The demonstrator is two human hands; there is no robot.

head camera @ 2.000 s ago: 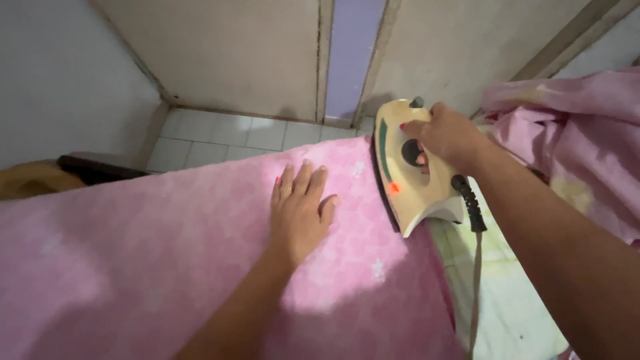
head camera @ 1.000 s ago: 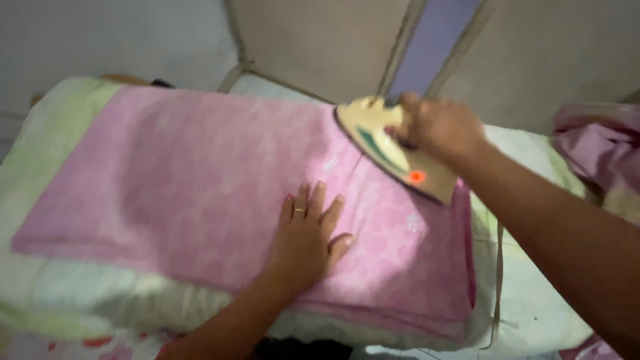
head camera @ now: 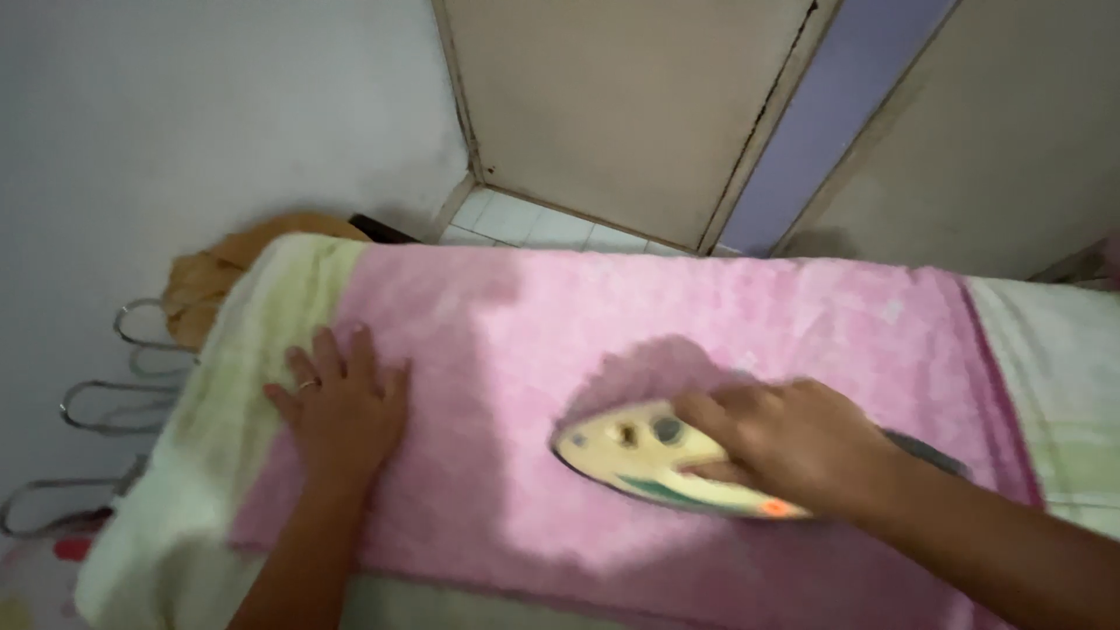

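A folded pink patterned cloth (head camera: 542, 306) lies flat on a padded surface with a pale green and white cover (head camera: 289, 280). My right hand (head camera: 787, 437) grips the handle of a cream electric iron (head camera: 647, 455), whose pointed tip faces left over the middle of the cloth. An orange light glows near the iron's rear, and its handle is mostly hidden under my fingers. Flat on the left end of the cloth rests my left hand (head camera: 350, 411), fingers spread, a ring on one finger, holding nothing.
Several metal hanger hooks (head camera: 114, 407) stick out beyond the left edge, near an orange-brown cloth (head camera: 197, 293). Behind the padded surface are floor tiles (head camera: 547, 227), a beige door panel (head camera: 604, 105) and a purple strip (head camera: 814, 122). A white wall stands at the left.
The iron, in my right hand, has moved from the cloth's far right part to its middle, and its tip now points left. My left hand has shifted to the cloth's left end.
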